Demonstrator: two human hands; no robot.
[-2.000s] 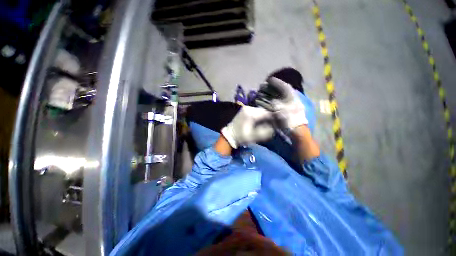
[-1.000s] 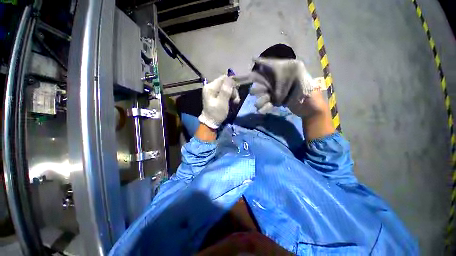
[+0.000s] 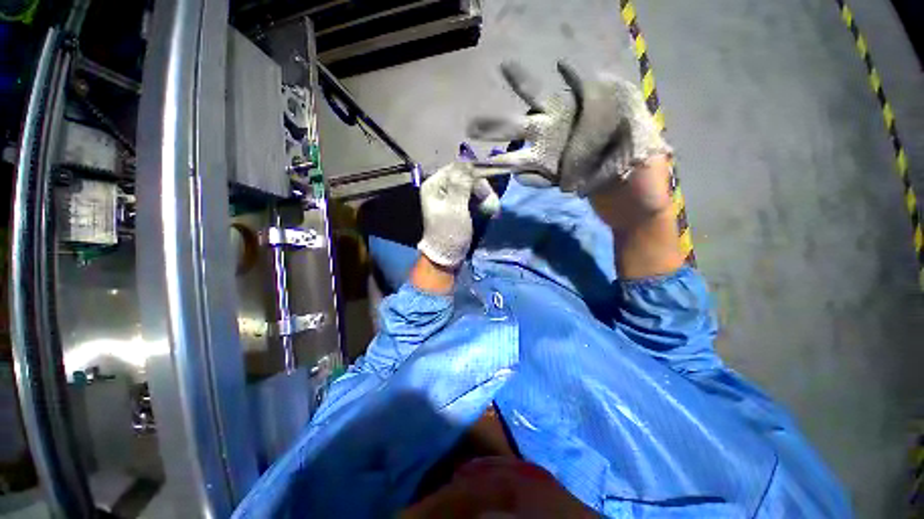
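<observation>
My left hand, in a white-grey knit glove, has its fingertips closed on the tip of one finger of the right work glove. That glove finger looks stretched between the hands. My right hand is raised, with its other fingers spread and holding nothing. Its glove is grey and dirty on the palm side, and bare wrist shows below the cuff. Both hands are above my lap, over the blue smock. Small purple tips show behind the left fingertips; I cannot tell what they are.
On the left is a machine with a long shiny metal rail and a chain-like rail beyond it. A black slatted rack stands at the top. Yellow-black tape runs along the grey floor at the right.
My right hand has turned and its fingers have spread upward and apart. My left hand has shifted slightly right and down. My dark knee no longer shows behind the right hand.
</observation>
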